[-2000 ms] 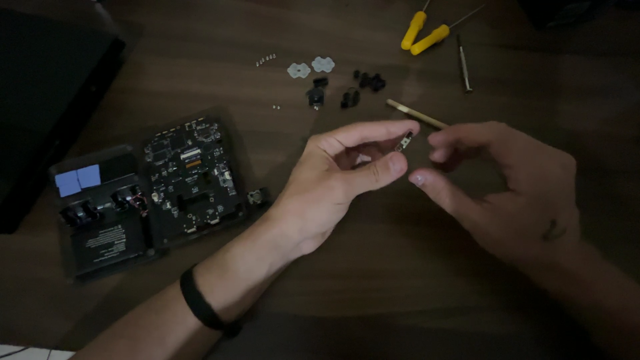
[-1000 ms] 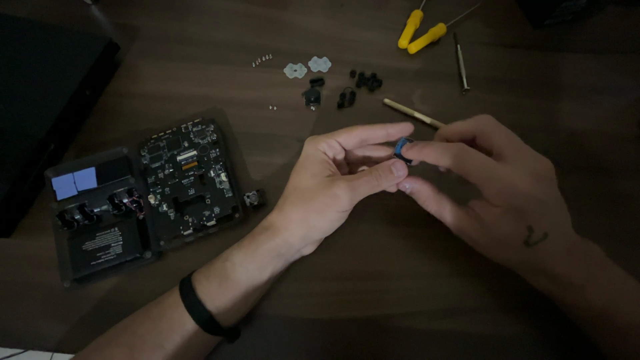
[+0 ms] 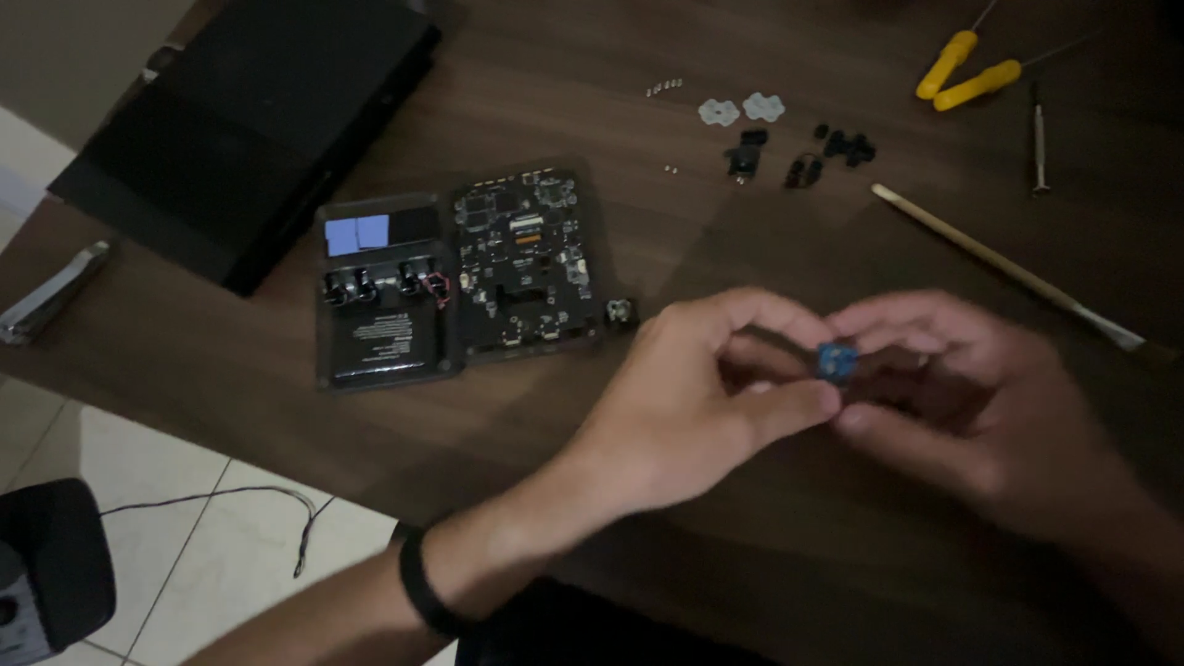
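Observation:
Between the fingertips of my left hand and my right hand is a small blue electronic part, slightly blurred. Both hands touch it, thumbs below and fingers above. To the left lies an opened handheld device: a black circuit board in one half, and a shell half with a battery and blue pads beside it. A small joystick module sits at the board's right edge, near my left hand. A brush with a wooden handle lies beyond my right hand.
Rubber button pads, black button pieces, another black module and tiny screws lie further back. Yellow-handled tools and a thin metal screwdriver are at the back right. A large black box-shaped device occupies the back left.
The blue part now shows its face between both hands' fingertips; my right fingers have moved off its top. The view has shifted to take in more of the table's left side and the floor.

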